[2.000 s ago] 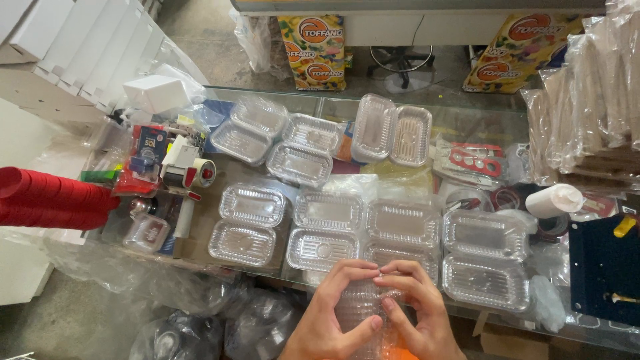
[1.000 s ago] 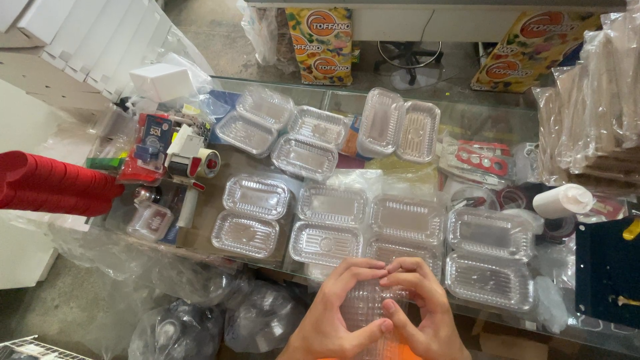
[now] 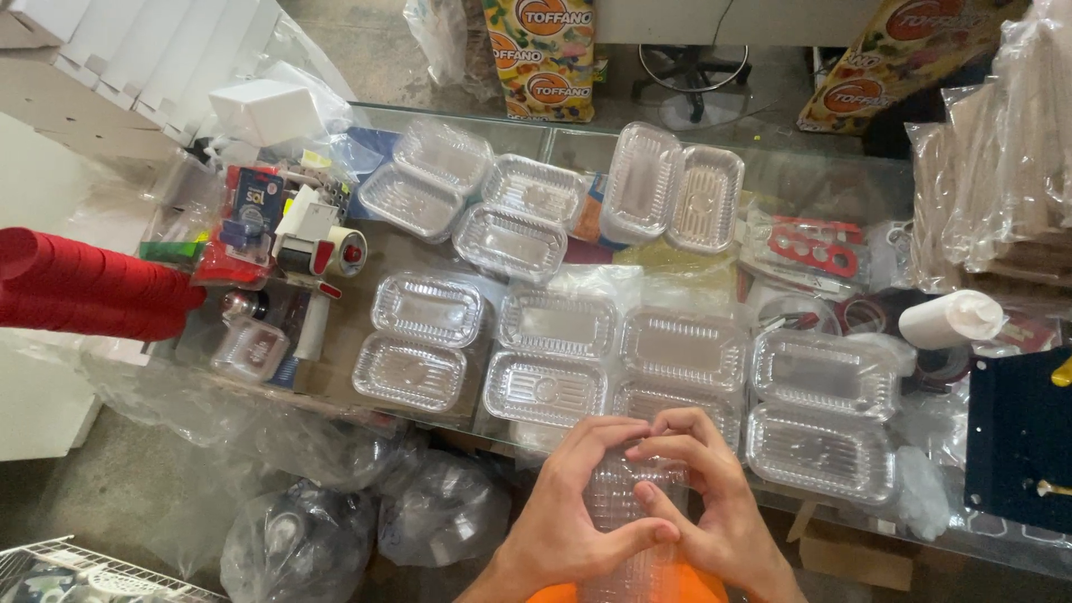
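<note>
Both hands are at the bottom centre, in front of the glass counter's near edge. My left hand (image 3: 578,502) and my right hand (image 3: 712,494) curve around the two sides of a stack of clear plastic containers (image 3: 624,557), their fingertips nearly meeting at its top. Several open hinged clear containers lie on the counter beyond. The nearest to my hands is a container (image 3: 682,347) whose lower half my fingers partly cover. Others are a container (image 3: 544,389) to its left, a container (image 3: 821,452) to its right, and a container (image 3: 410,373) farther left. More stand in the back row, including one container (image 3: 674,188).
A tape dispenser (image 3: 306,243), a small container (image 3: 249,347) and red stacked items (image 3: 84,289) are at the left. At the right are a white roll (image 3: 950,320), bagged brown items (image 3: 988,167) and a dark blue panel (image 3: 1017,435). Clear bags (image 3: 444,507) sit below the counter.
</note>
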